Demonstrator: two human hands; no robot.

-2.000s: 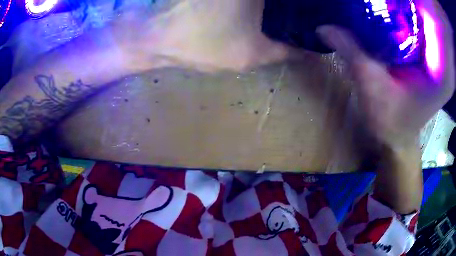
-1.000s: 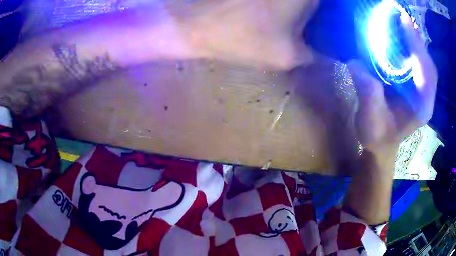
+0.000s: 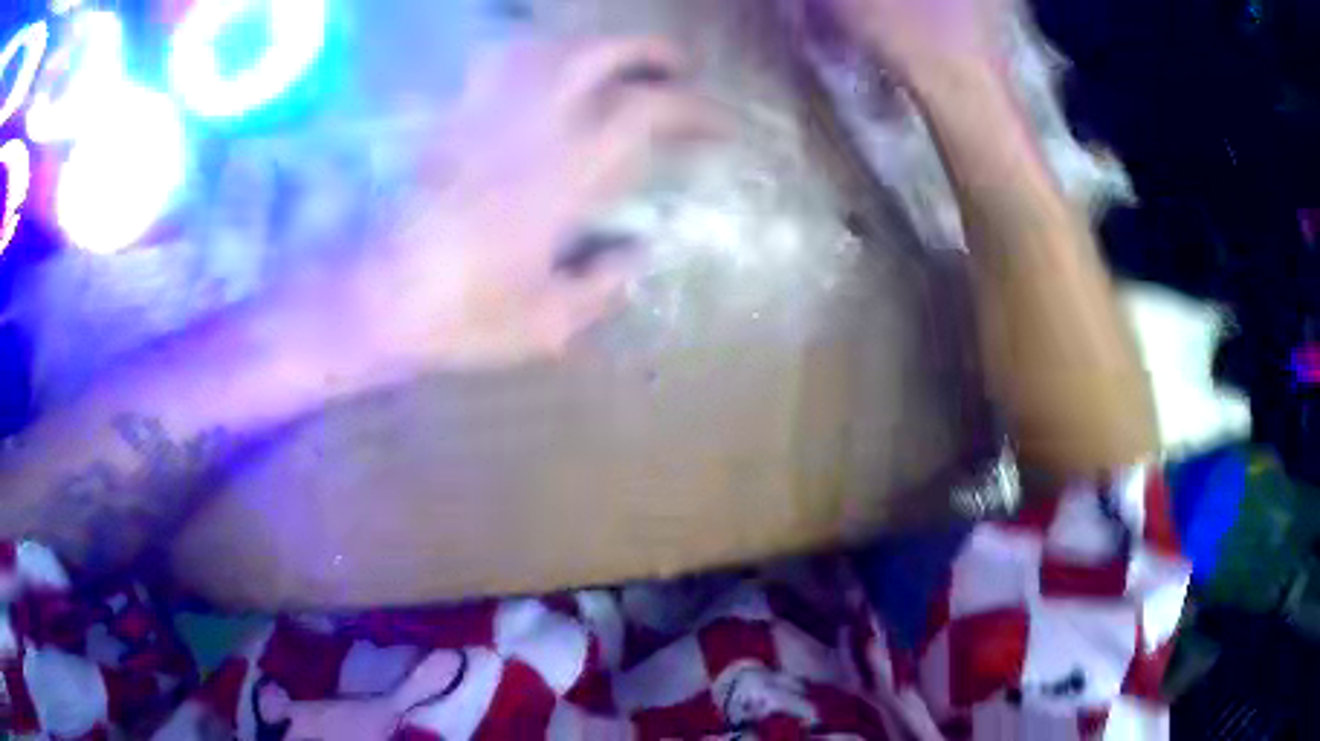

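My left hand (image 3: 557, 188) is over the upper middle of the bench, badly blurred, with its tattooed forearm coming in from the left. Its fingers look bent; whether they hold anything cannot be told. My right hand (image 3: 905, 22) is blurred and cut off by the top edge, its forearm rising from the lower right; its fingers and anything in them are hidden. Lit rings (image 3: 297, 65) glow white and cyan at the upper left. The black unit does not show clearly in either hand.
The brown, tape-covered bench top (image 3: 579, 478) curves across the middle. Whitish glare, perhaps wrinkled tape or film, lies beside my left hand. A white sheet or board (image 3: 1180, 369) and a blue crate part (image 3: 1212, 507) are at the right. Checked clothing (image 3: 536, 666) fills the bottom.
The view has shifted, showing more lit rings at the upper left. My right hand has moved up and left to the top edge. The lit black unit beside it is no longer visible there.
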